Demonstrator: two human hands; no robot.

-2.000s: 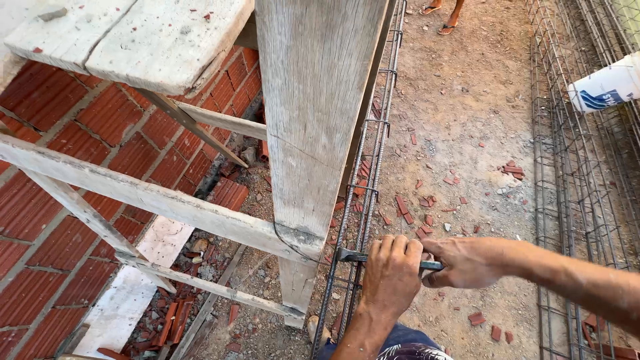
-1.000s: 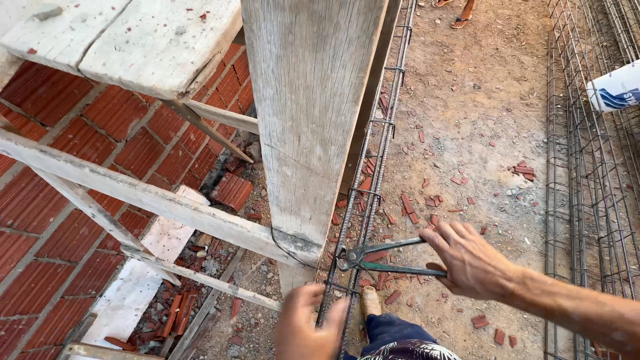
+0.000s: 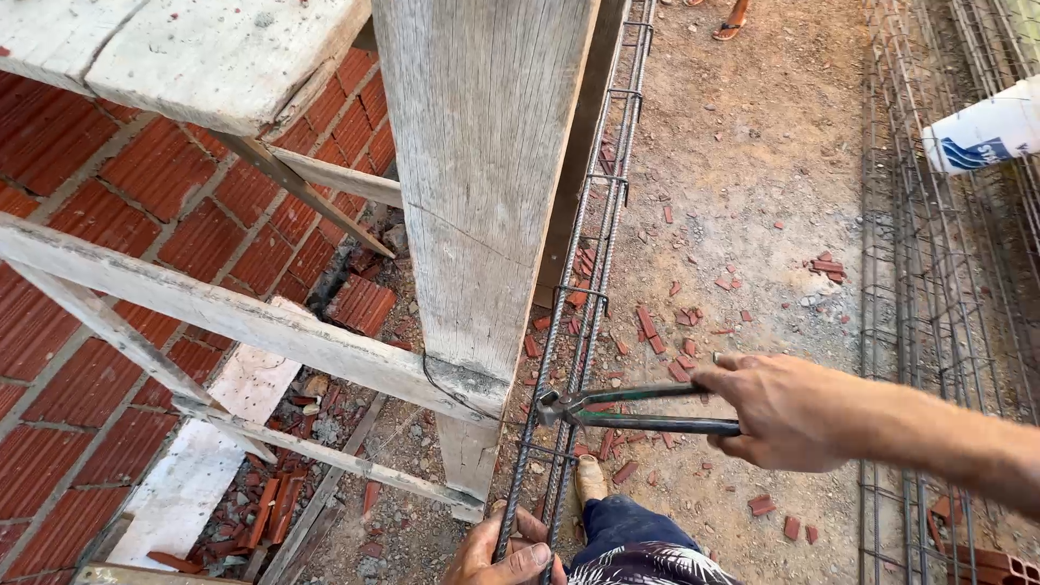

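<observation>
My right hand (image 3: 780, 410) grips the handles of steel end-cutting nippers (image 3: 634, 410). Their jaws lie at the upper bars of a rebar cage (image 3: 597, 236), near the wooden post, where a thin tie wire (image 3: 455, 394) runs from the post. My left hand (image 3: 508, 552) holds the cage's bars lower down, at the bottom edge of the view. The cage slants alongside a tall wooden board (image 3: 487, 162). Whether the jaws bite on wire cannot be told.
A horizontal wooden rail (image 3: 244, 313) and a plank platform (image 3: 203, 65) stand left, before a red hollow-brick wall (image 3: 81, 439). More rebar cages (image 3: 918, 325) lie right, beside a white bucket (image 3: 987, 130). Brick shards (image 3: 650, 325) litter the ground. A person's foot (image 3: 731, 24) shows at the top.
Two seconds ago both hands were at the nippers. My left hand has since left them and moved down to the cage bars. The handles, spread wide a second ago, are closer together.
</observation>
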